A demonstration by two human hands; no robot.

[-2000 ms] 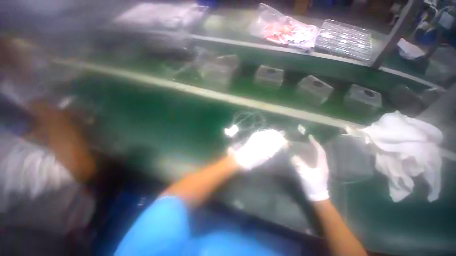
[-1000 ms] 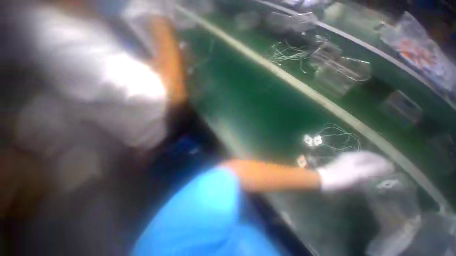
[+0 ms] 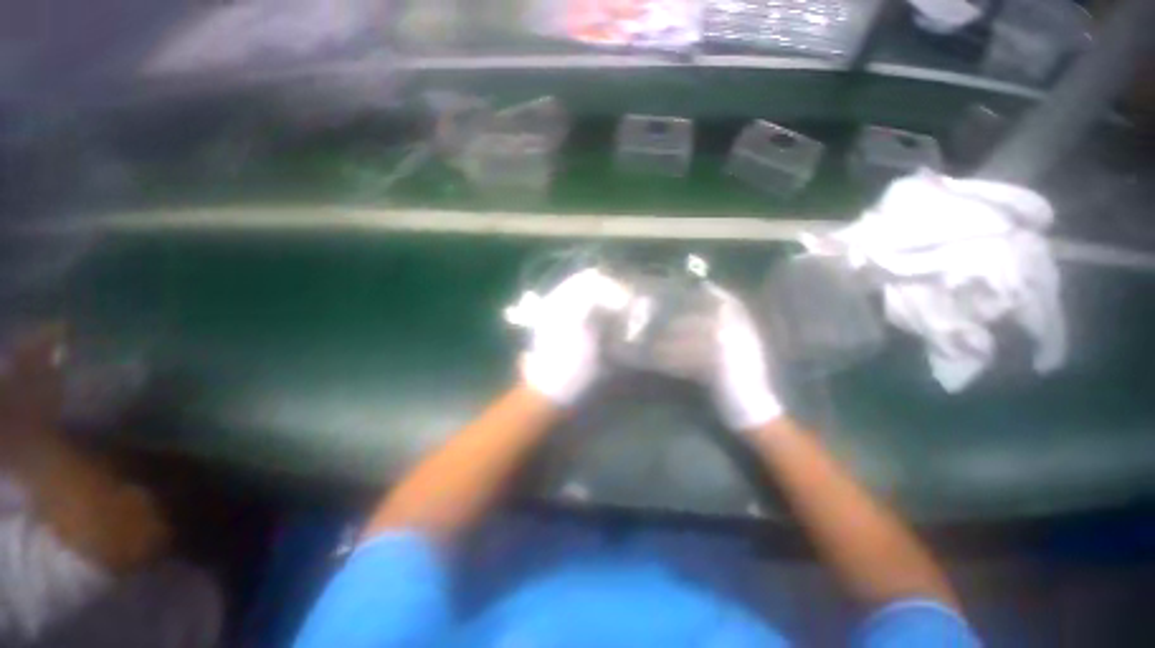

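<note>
My left hand (image 3: 564,342), in a white glove, is at the left side of a clear plastic box (image 3: 661,327) over the green surface. My right hand (image 3: 738,361), also gloved, is at the box's right side, and the box is held between them. White end pieces (image 3: 523,308) lie just left of my left hand, with a blurred tangle of thin wire leads (image 3: 552,267) behind it. Another small white piece (image 3: 697,266) shows behind the held box. The fingers are blurred. A second clear box (image 3: 823,308) stands right of my right hand.
A crumpled white cloth (image 3: 965,260) lies at the right by a metal post. Several clear boxes (image 3: 775,155) stand on the belt beyond the pale rail (image 3: 418,222). A red-and-white bag (image 3: 621,19) and silvery tray (image 3: 785,25) lie on the ledge. Another person's arm (image 3: 89,487) is at lower left.
The view has swung back from the left. Both hands are now in view at a clear box; one second ago only my left hand showed clearly, by the wire leads.
</note>
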